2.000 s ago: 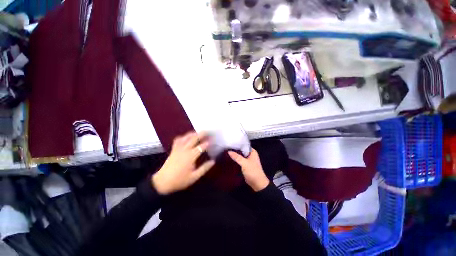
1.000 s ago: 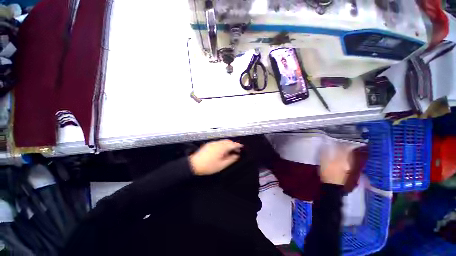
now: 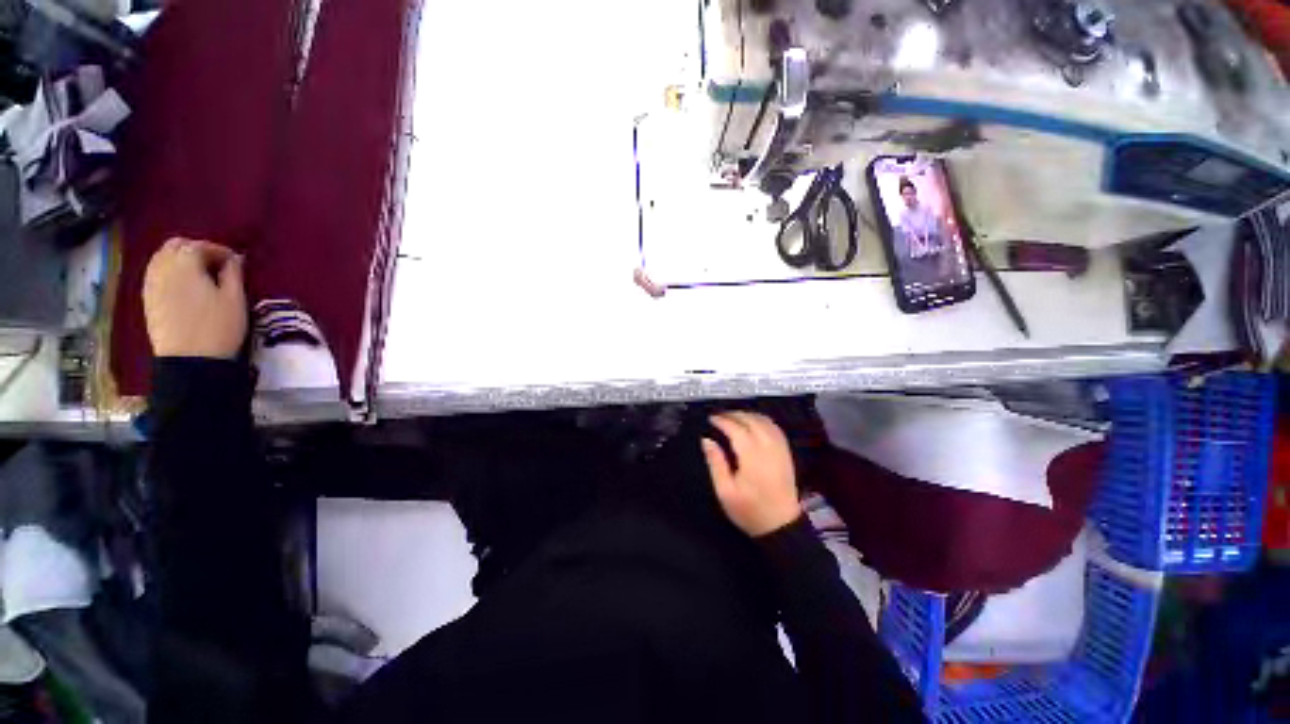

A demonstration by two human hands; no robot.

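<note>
Long maroon panels (image 3: 333, 184) lie stacked at the left of the white table, with striped edges along their right side. A white end with dark stripes (image 3: 293, 340) shows at the lower part of the stack. My left hand (image 3: 195, 300) is on the lower left of the maroon stack, fingers curled and fingertips close together; whether they grip the cloth cannot be told. My right hand (image 3: 754, 471) is over my lap, just below the table edge, fingers loosely bent, with nothing seen in it.
The sewing machine (image 3: 976, 113) stands at the upper right. Black scissors (image 3: 818, 224), a lit phone (image 3: 922, 234) and a thin dark stick (image 3: 999, 283) lie below its head. Maroon and white pieces (image 3: 948, 523) hang by blue baskets (image 3: 1203, 474) at the right. Grey pieces lie lower left.
The maroon piece I held at the table edge has left my hands. My left hand has moved left onto the stack. My right hand went to the heap at the right, then back to my lap.
</note>
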